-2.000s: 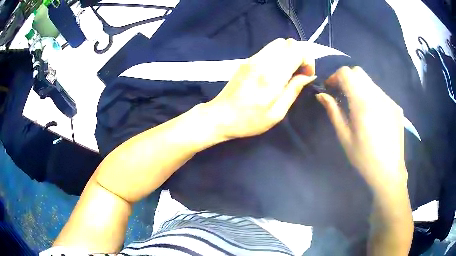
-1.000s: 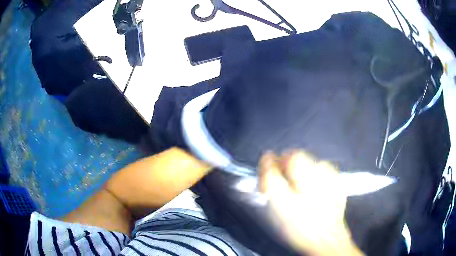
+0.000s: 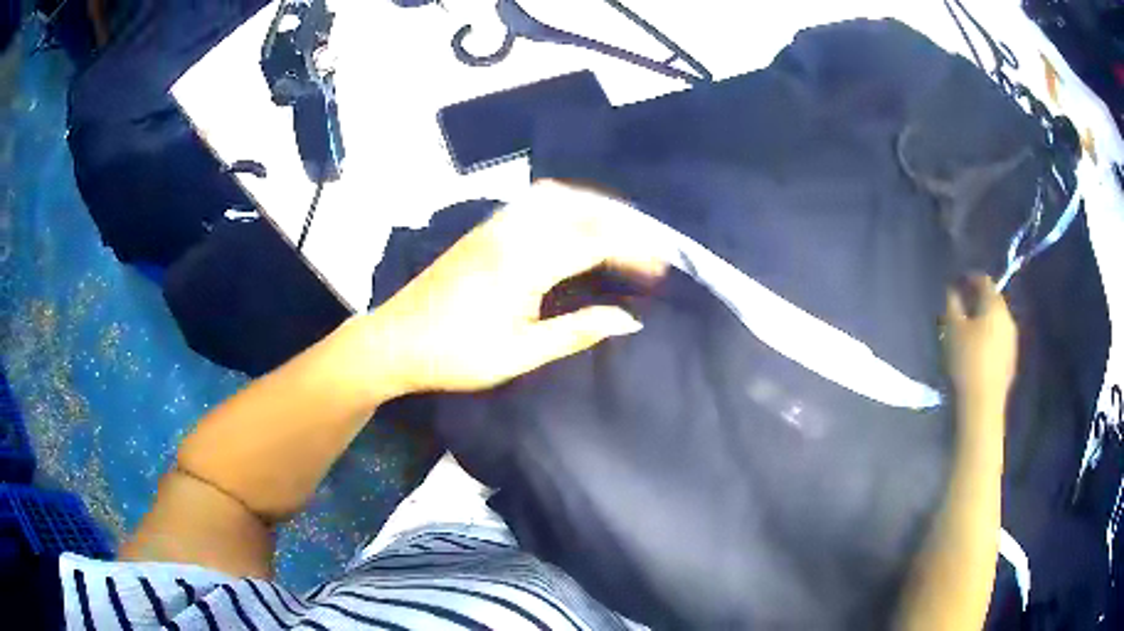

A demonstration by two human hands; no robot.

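A large dark garment [image 3: 764, 160] lies spread over the white table. A white strip [image 3: 801, 333] runs slantwise across it, from near my left hand toward my right hand. My left hand [image 3: 530, 284] is over the garment's left part, thumb and fingers apart, with its fingertips by the strip's upper end; whether they pinch anything is unclear. My right hand [image 3: 980, 321] is at the garment's right side, fingers curled near pale cords [image 3: 1048, 240]; what its fingertips hold is hidden. A small blurred pale spot [image 3: 795, 411] shows on the cloth below the strip.
A black phone [image 3: 524, 120] lies on the white table [image 3: 382, 74] beyond my left hand. A black hanger [image 3: 592, 37] is behind it. A black tool [image 3: 317, 123] with a cord lies at the left corner. Dark cloth [image 3: 234, 284] hangs off the left edge; a blue crate [image 3: 49, 524] stands below.
The garment has been turned over or shifted, and the view has moved left. In the last second my left hand came up onto the cloth, my right hand moved right, and the strip swung to a slant.
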